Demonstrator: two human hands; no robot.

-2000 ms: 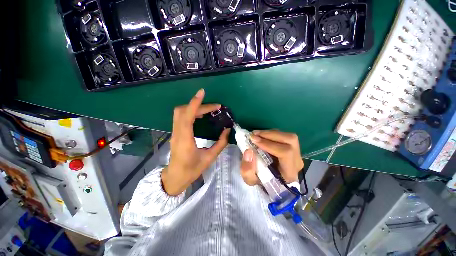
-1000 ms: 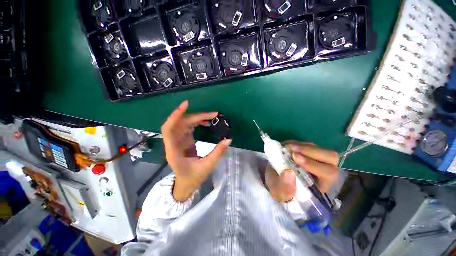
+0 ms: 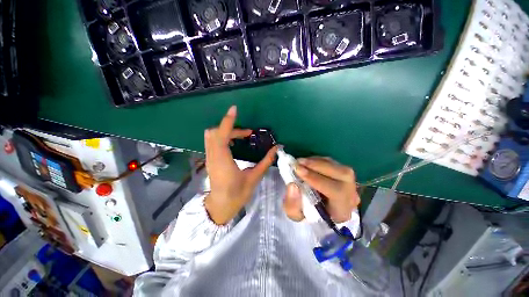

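Note:
My left hand (image 3: 229, 174) holds a small round black speaker unit (image 3: 262, 140) by its edge between thumb and forefinger, over the bench's front edge. My right hand (image 3: 326, 188) holds a white dispensing syringe (image 3: 290, 168) like a pen, with a blue fitting (image 3: 334, 246) at its rear. The syringe's thin needle points at the right side of the disc, close to my left thumb; whether it touches cannot be told. A shiny black blister tray (image 3: 191, 94) lies behind my hands, with discs in many pockets and at least one empty pocket.
At the right stands a white board (image 3: 464, 98) with rows of small metallic pieces, beside a blue controller (image 3: 520, 180) with a round gauge. A clear hose (image 3: 406, 169) runs to the controller. A white machine (image 3: 119, 174) with keypad stands lower left. Dark trays show at the far left.
One second ago the syringe was apart from the disc, to its right; now its tip is at the disc. My left hand has shifted slightly right.

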